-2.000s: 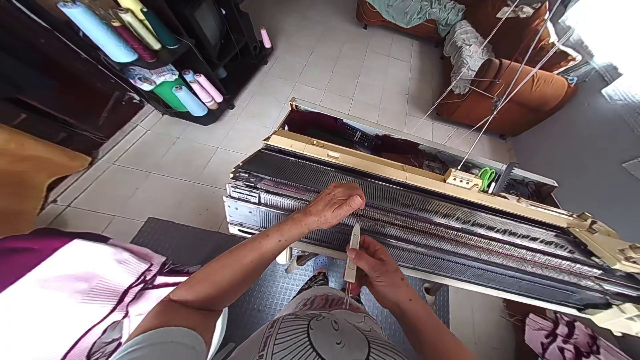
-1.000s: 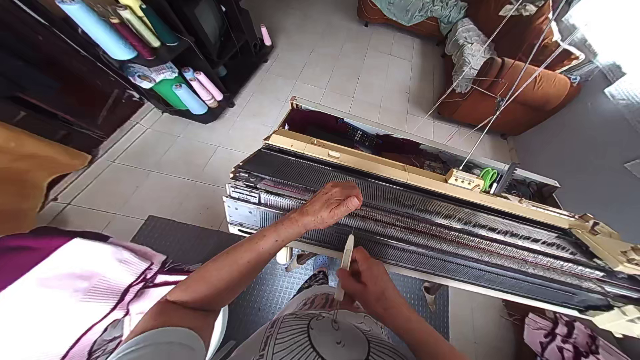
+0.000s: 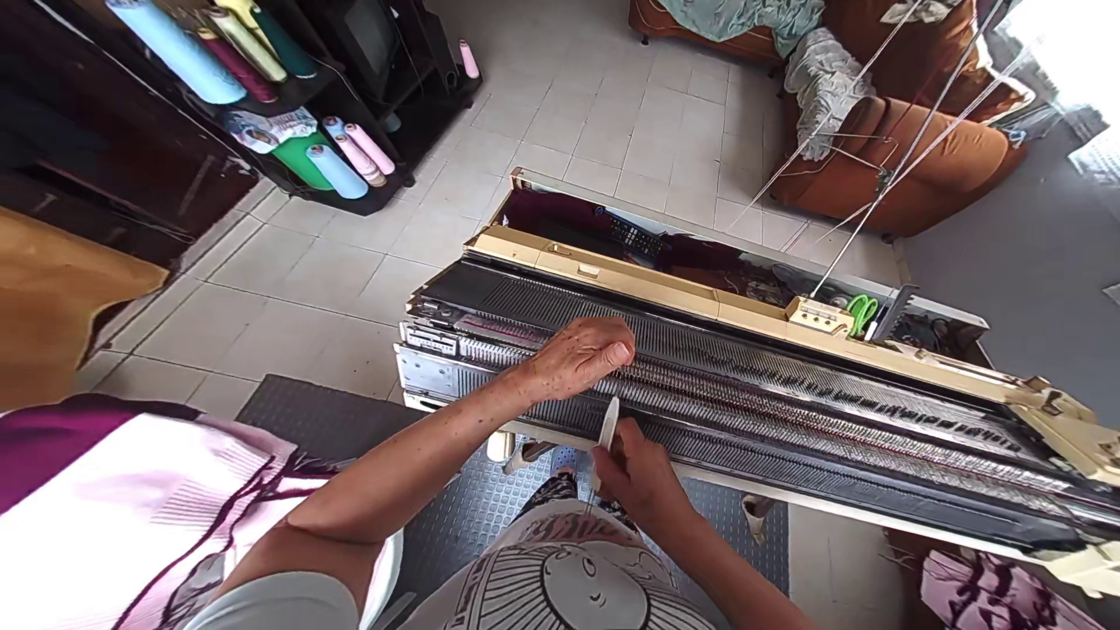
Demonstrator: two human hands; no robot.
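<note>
A flatbed knitting machine with two needle beds (image 3: 752,402) stretches from the middle of the view to the lower right. My left hand (image 3: 582,359) rests on the beds near their left part, fingers curled and thumb toward the right; whether it grips anything there cannot be seen. Just below and to its right, my right hand (image 3: 637,472) is closed around a narrow white flat tool (image 3: 609,426), whose pointed end sticks up over the front bed. A thin strand or wire hangs below the right fist.
Green-handled scissors (image 3: 862,311) and a remote control (image 3: 634,236) lie in the tray behind the beds. Yarn cones (image 3: 337,171) stand on a black shelf. Pink and purple knitted fabric (image 3: 131,507) lies at left. Metal yarn arms (image 3: 884,184) rise at right.
My right hand has shifted slightly and the white tool's tilt has changed. My left hand stays at about the same place on the beds.
</note>
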